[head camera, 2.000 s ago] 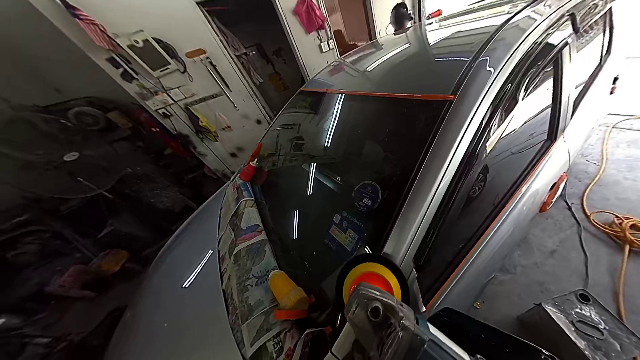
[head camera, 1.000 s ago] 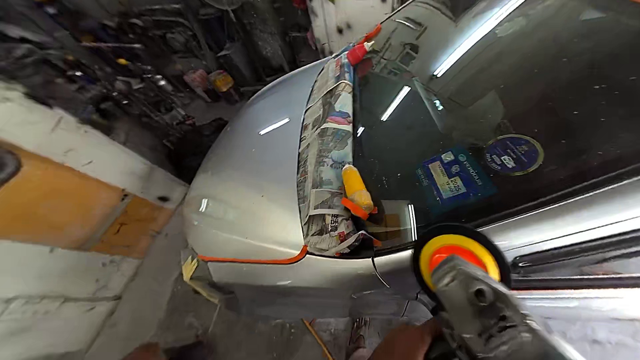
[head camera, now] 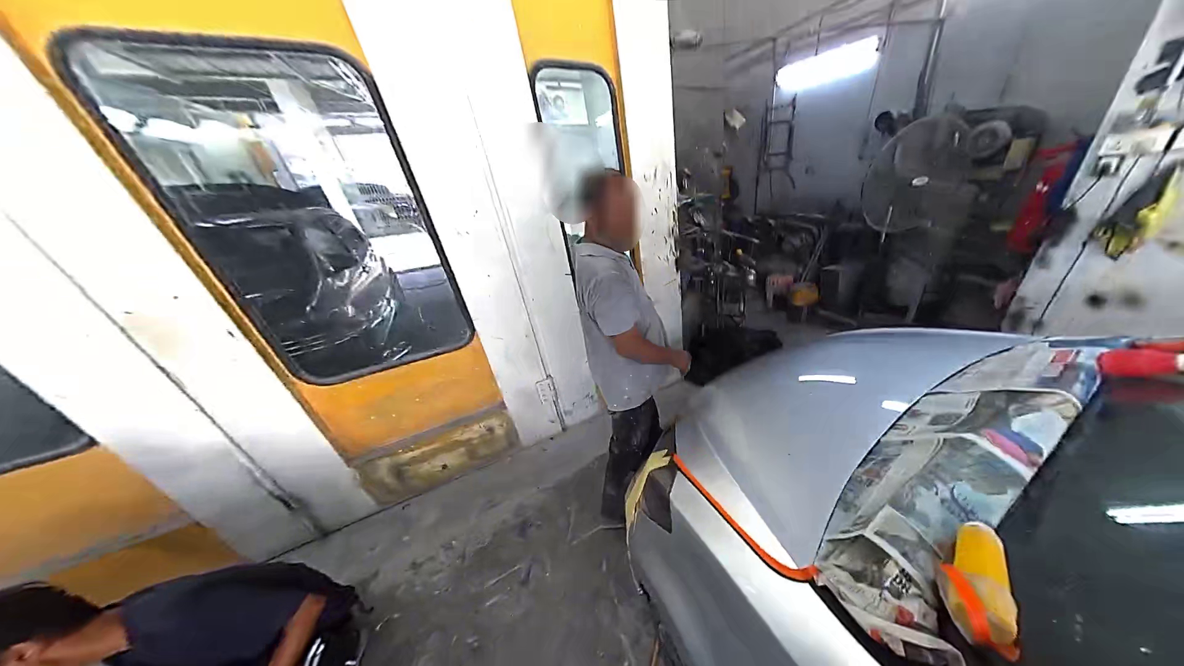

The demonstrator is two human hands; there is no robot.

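Observation:
Neither my left hand nor my right hand shows in this view. The silver car's hood lies at the lower right, with orange masking tape along its near edge. Newspaper sheets cover the strip between the hood and the dark windshield. On the newspaper near the bottom rests a yellow bottle with an orange part across it. A red object is at the far end of that strip. The polisher is out of view.
A person in a grey shirt stands beside the car's front. Another person in dark clothing is low at the bottom left. White and yellow panels with windows stand on the left. A large fan and clutter fill the back.
The view has swung far left, toward the panels and the car's front. The polisher with the yellow and red pad, seen at the lower right before, has left the view.

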